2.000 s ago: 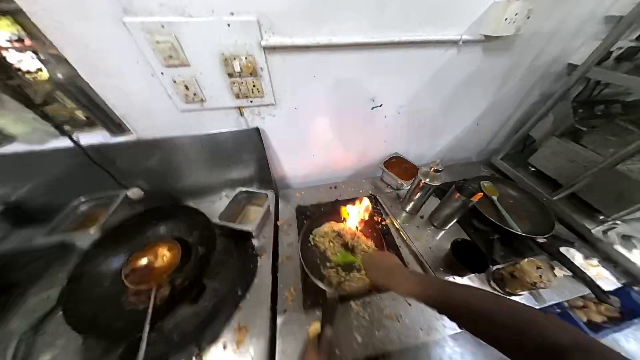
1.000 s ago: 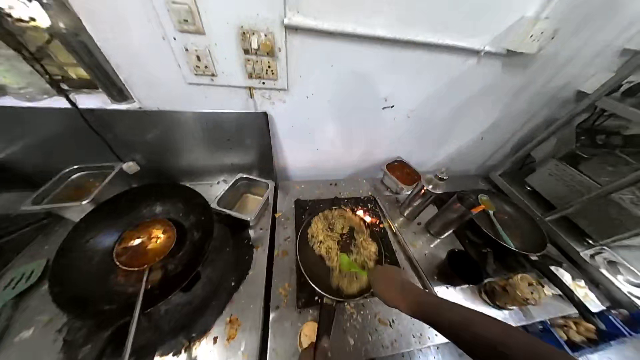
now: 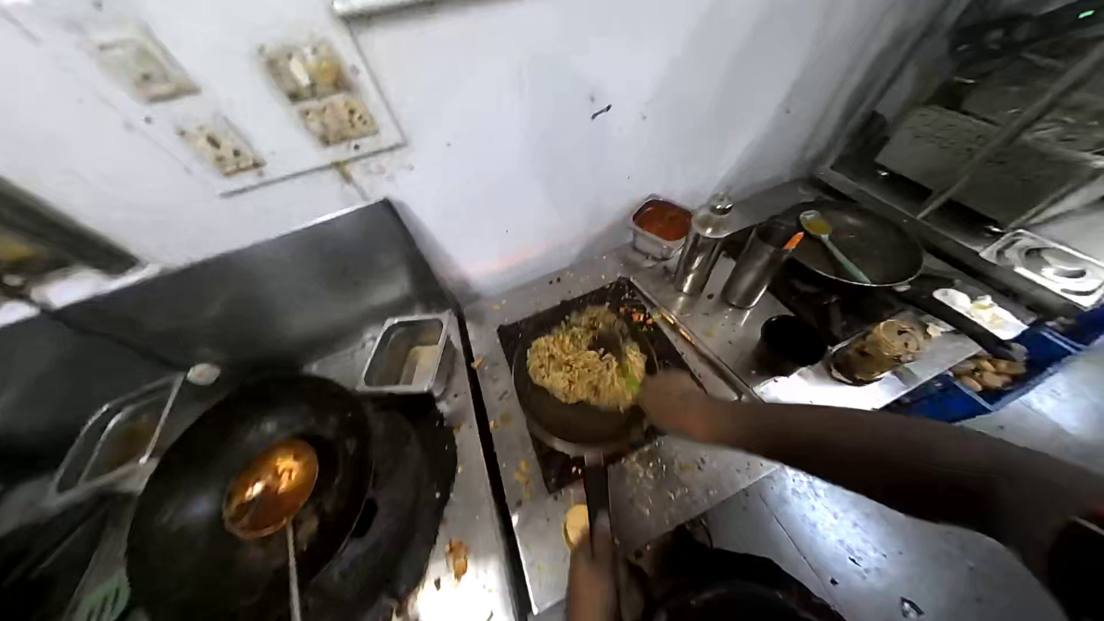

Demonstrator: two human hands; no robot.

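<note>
My left hand [image 3: 593,573] is closed around the dark handle of a frying pan [image 3: 561,423], at the bottom centre. The pan sits over a dark burner plate [image 3: 552,470] and holds a heap of noodle-like food [image 3: 573,362]. From the right, my right hand [image 3: 681,404] reaches over the pan's right rim, closed on a green utensil [image 3: 632,377] whose end is in the food. Motion blur hides the fingers and most of the utensil.
A large black wok [image 3: 172,492] with a ladle [image 3: 272,487] stands left. Behind are a steel container [image 3: 410,354] and a container of red sauce [image 3: 664,222]. Steel cylinders [image 3: 699,254], a second pan [image 3: 871,241] and a blue crate [image 3: 936,401] lie right.
The tall flame at the pan two seconds ago has died down. The food is heaped differently in the pan. My right hand stays at the pan's right side. The view has shifted and tilted.
</note>
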